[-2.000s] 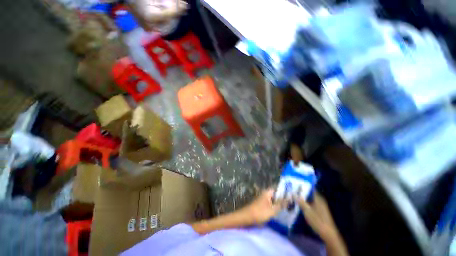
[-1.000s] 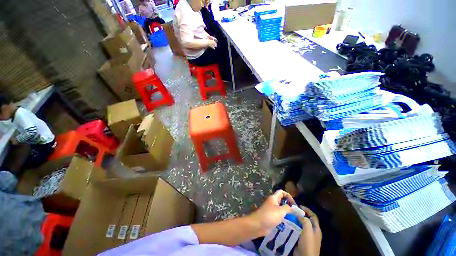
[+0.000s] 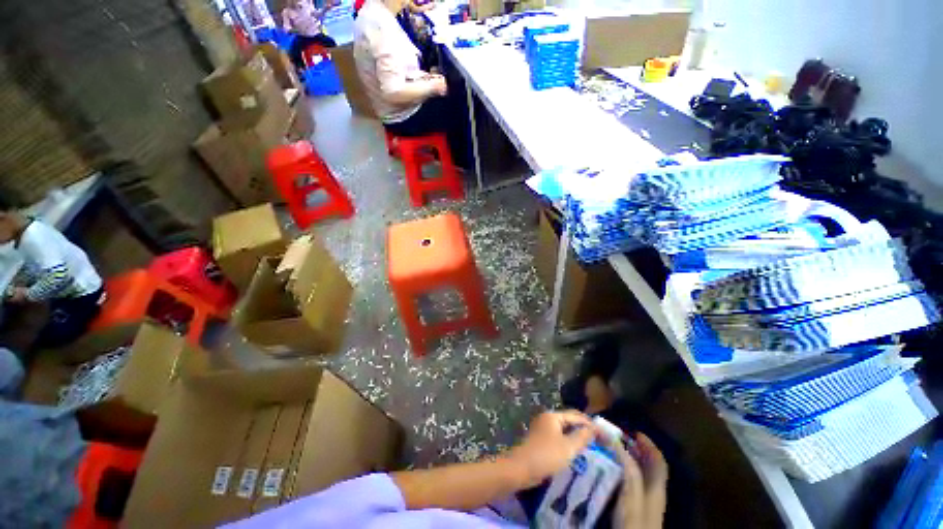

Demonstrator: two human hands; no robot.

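A blue-and-white retail box point(image 3: 581, 492) with dark connectors printed on its front is held low in front of me, at the bottom of the view. My left hand point(image 3: 555, 446) has its fingers at the upper end of the box, by a narrow white flap. My right hand point(image 3: 643, 484) grips the box's right side; its lower part is cut off by the picture's edge. Several fanned stacks of flat cartons point(image 3: 817, 294) lie on the table to my right.
Black cables point(image 3: 807, 134) lie heaped behind the cartons. An orange stool point(image 3: 428, 253) stands ahead on the littered floor. An open shipping carton point(image 3: 352, 424) with inner cartons is at my left. One person point(image 3: 391, 72) sits at the table ahead, another point(image 3: 57, 267) at far left.
Since one second ago, my left hand has shifted slightly left and down at the box's top. Since two seconds ago, the view has levelled and shows more of the table and room.
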